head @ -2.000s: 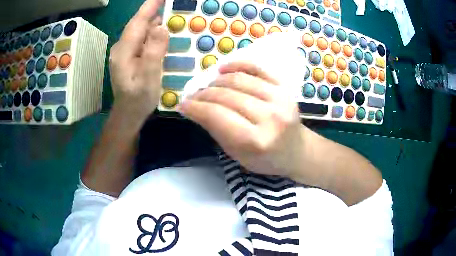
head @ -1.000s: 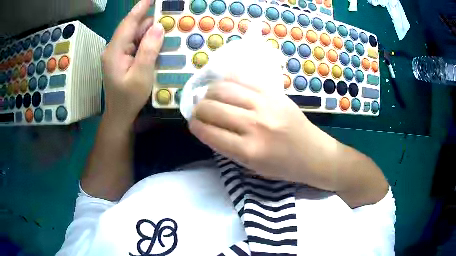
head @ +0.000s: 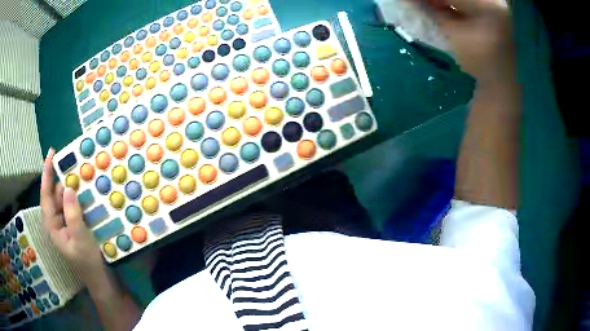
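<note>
A cream keyboard panel (head: pixel 218 202) with round orange, yellow, teal, blue and black keys lies tilted in front of me, its right end higher. My left hand (head: pixel 70 223) grips its left end, fingers behind the edge and thumb on the front. My right hand (head: pixel 469 19) is off the panel at the upper right, blurred and cut off by the top edge. A white crumpled cloth (head: pixel 417 24) is at its fingers; whether it is gripped or resting on the bench cannot be told.
A second keyboard panel (head: pixel 158 52) lies behind the first. A panel stack (head: pixel 61 278) stands at the lower left, more ribbed stacks (head: pixel 18 110) at the upper left. A white strip (head: pixel 354 55) and small white scraps (head: pixel 432 78) lie on the green bench. Something blue (head: pixel 420 207) is below right.
My right hand has left the panel and moved to the upper right. The view has turned and shifted right. The held panel appears tilted, and the panel behind it shows more fully.
</note>
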